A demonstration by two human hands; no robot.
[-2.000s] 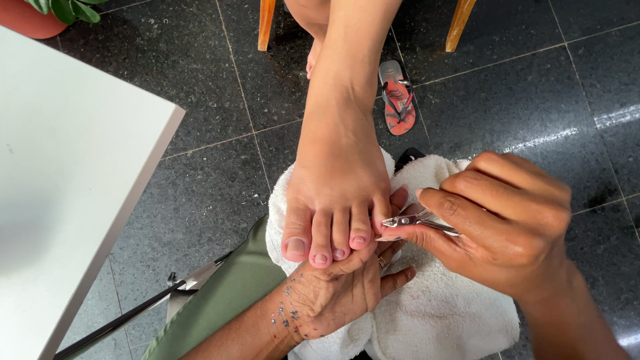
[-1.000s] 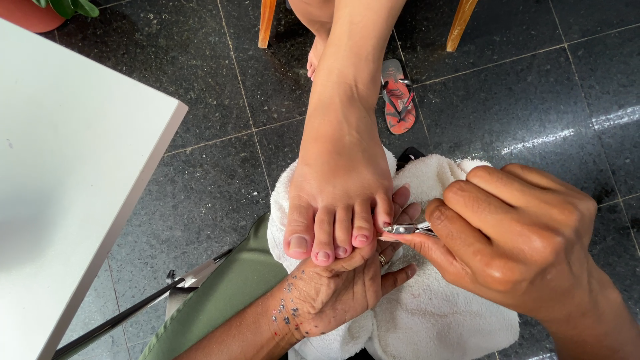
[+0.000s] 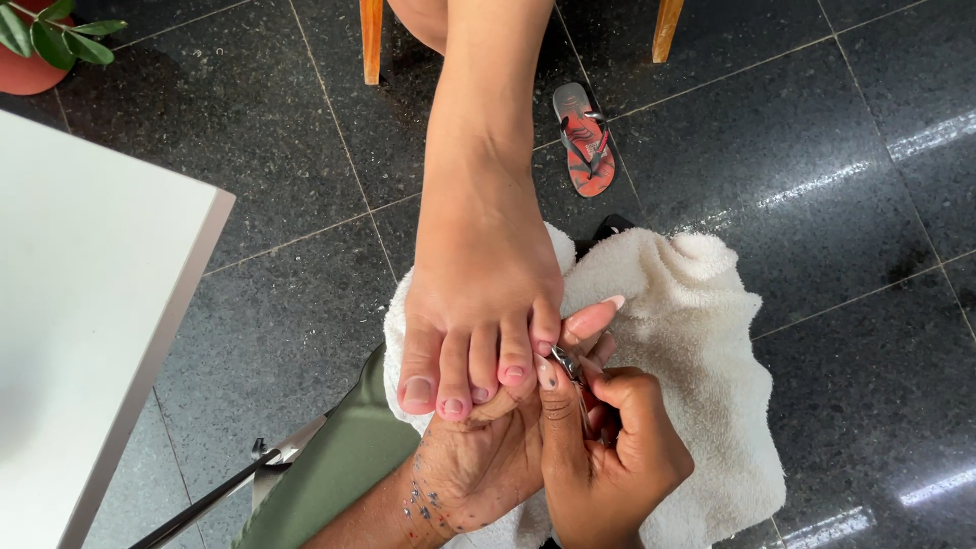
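Another person's bare foot (image 3: 484,259) rests toes-down over a white towel (image 3: 694,343). Under the toes lies my left hand (image 3: 488,450), palm up, its fingers around the outer side of the little toe (image 3: 545,324). Dark specks dot my left wrist. My right hand (image 3: 610,450) grips a metal cuticle nipper (image 3: 566,362), its jaws at the little toe's nail. The nipper's handles are mostly hidden inside my right hand.
A white tabletop (image 3: 91,305) juts in from the left. Beyond the foot are wooden chair legs (image 3: 371,42) and a red and grey flip-flop (image 3: 585,145) on dark floor tiles. A potted plant (image 3: 57,34) stands at top left. Green cloth (image 3: 343,457) covers my leg.
My right hand has swung from the right of the little toe to below it, with the nipper now coming from the lower right. The foot stays on my left hand.
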